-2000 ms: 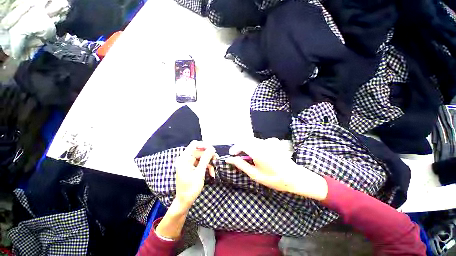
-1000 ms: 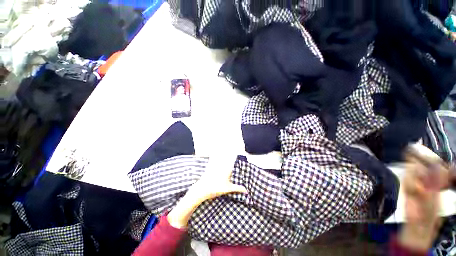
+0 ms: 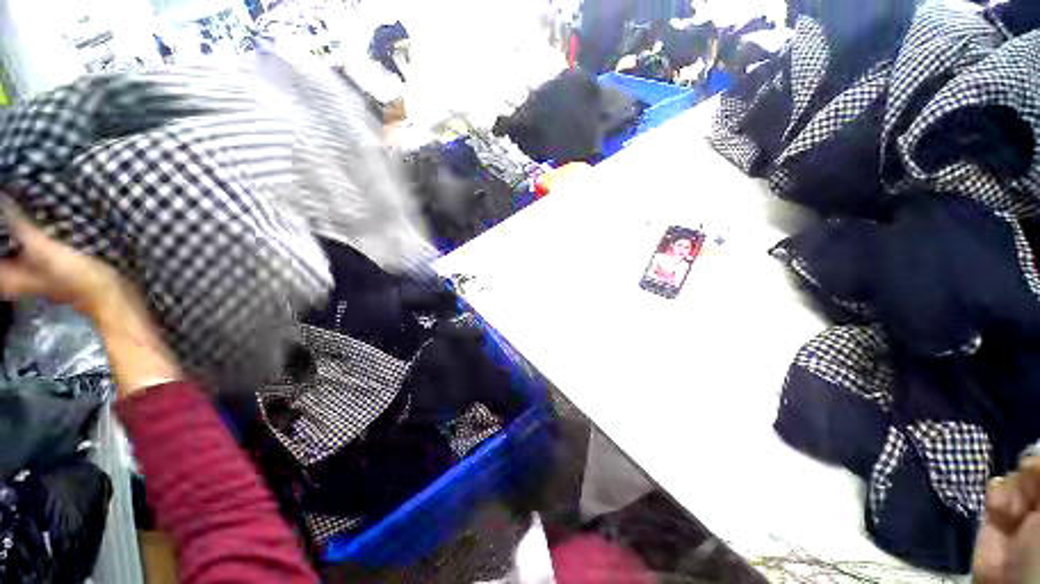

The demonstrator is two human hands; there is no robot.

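Observation:
My left hand [image 3: 57, 268] is at the far left edge, partly cut off, and grips a navy-and-white checked garment [image 3: 194, 205]. The garment is lifted and blurred, spread in the air above the left side of a blue bin [image 3: 456, 491]. Navy and checked garments [image 3: 342, 394] lie in the bin. My right hand [image 3: 1013, 530] is at the lower right edge, cut off and blurred, beside the garment pile; its fingers look curled, and whether it holds anything cannot be seen.
A white table [image 3: 570, 297] bears a smartphone [image 3: 673, 261] with its screen lit. A navy and checked garment pile [image 3: 924, 274] covers its right side. Thread scraps [image 3: 838, 570] lie at the near table edge. Another blue bin [image 3: 656, 103] and an orange-red thing [image 3: 561, 177] are behind.
The view has turned left. My left hand has carried the checked garment off the table to the far left, beside the bin. My right hand remains at the right edge, now lower.

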